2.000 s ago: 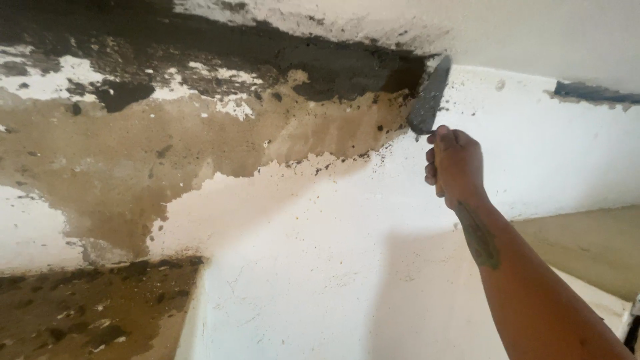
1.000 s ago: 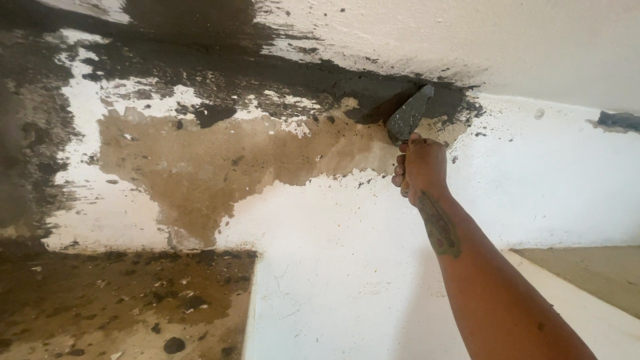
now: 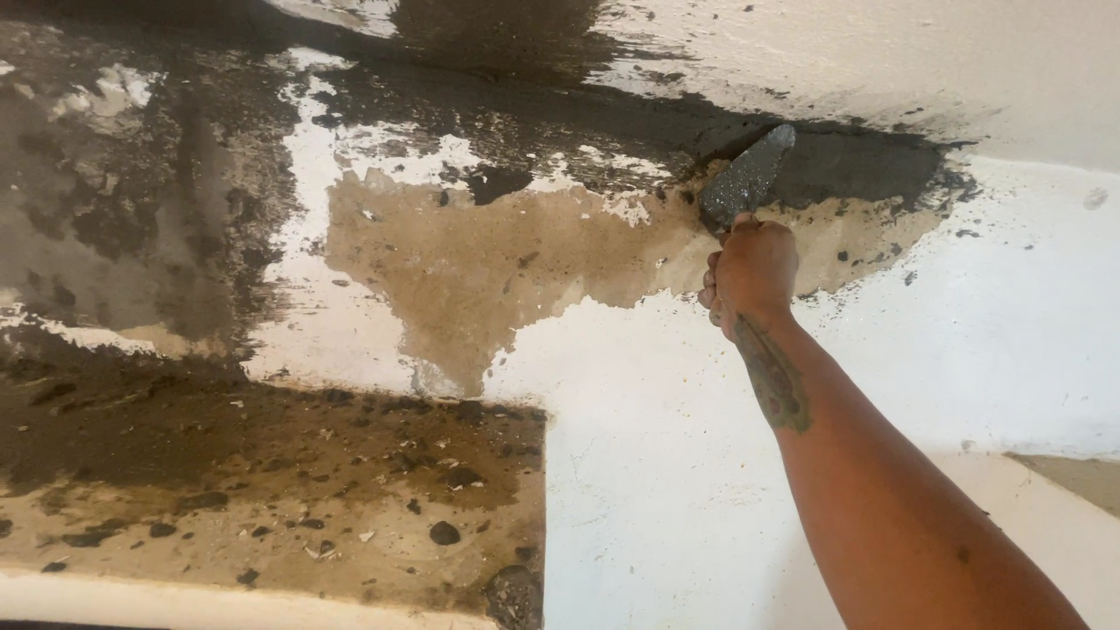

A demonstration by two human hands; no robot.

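Observation:
My right hand (image 3: 754, 269) grips the handle of a pointed trowel (image 3: 745, 179), the blade tilted up and to the right. Wet grey mortar coats the blade, which lies against or very near the wall. Around its tip runs a band of dark wet mortar (image 3: 862, 166) along the joint where the wall meets the surface above. Under this band a patch of bare tan plaster (image 3: 507, 249) shows between areas of white paint (image 3: 665, 385). My left hand is out of view.
At the lower left a ledge (image 3: 350, 490) is strewn with mortar lumps and paint flakes. Rough dark mortar (image 3: 131, 210) covers the wall at the far left. Above, a pale surface (image 3: 875, 52) slopes over the wall. A tan surface (image 3: 1076, 481) shows at the right edge.
The trowel, first at the right end of the dark band, has moved left along it. A smooth dark strip now shows to the right of the blade. The view has shifted left.

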